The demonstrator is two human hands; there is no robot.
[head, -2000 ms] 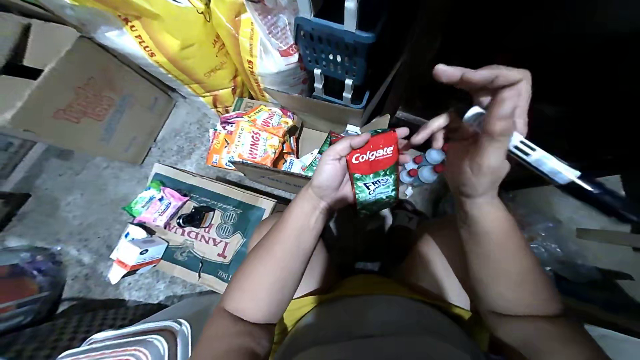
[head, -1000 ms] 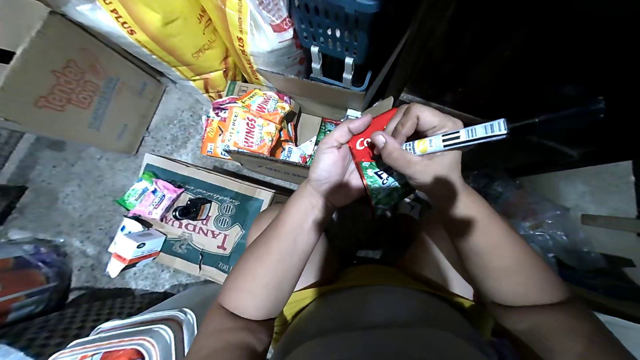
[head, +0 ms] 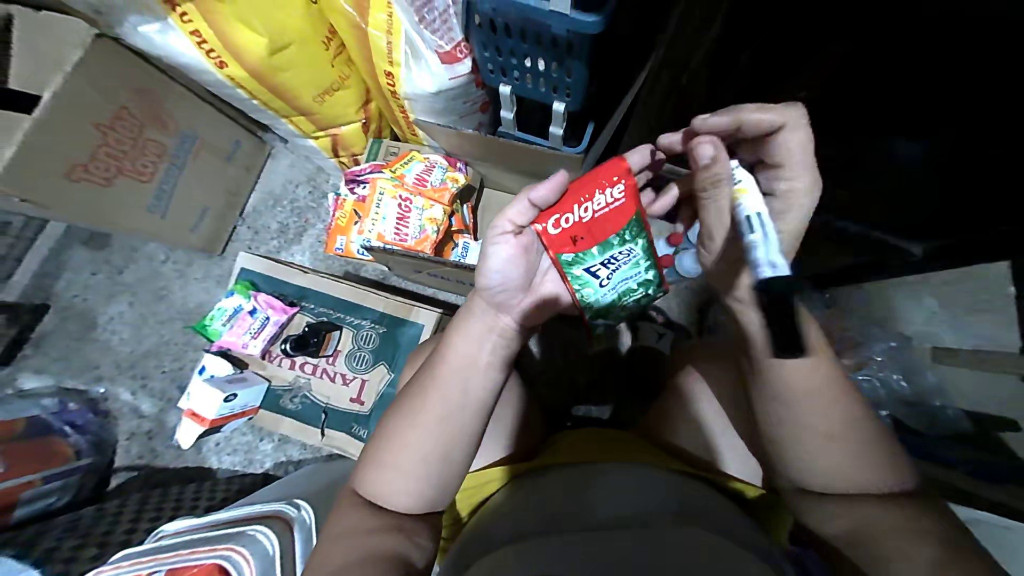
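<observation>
A red and green Colgate sachet [head: 608,248] lies across the palm and fingers of my left hand [head: 520,264], its printed front up. Small dark marks show on its red part. My right hand [head: 752,184] is just right of the sachet, thumb and forefinger close together near its upper corner. A marker pen [head: 760,224] with a white printed barrel rests in that hand, its black end [head: 780,316] pointing down toward the wrist. Behind the hands, small bottles with red caps [head: 676,252] are partly hidden.
An open carton [head: 424,268] holds orange Wings packets [head: 400,216]. On a flattened Tanduay carton [head: 352,320] lie pink [head: 256,324] and green packets, with a small white box [head: 228,400] at its edge. Yellow sacks [head: 296,64], a blue plastic basket [head: 532,52] and a Tender Love carton [head: 136,152] stand beyond.
A second ago my right hand was over the sachet with the pen pointing right; now it is off to the right, and the sachet's front shows. The pen's black end now points down.
</observation>
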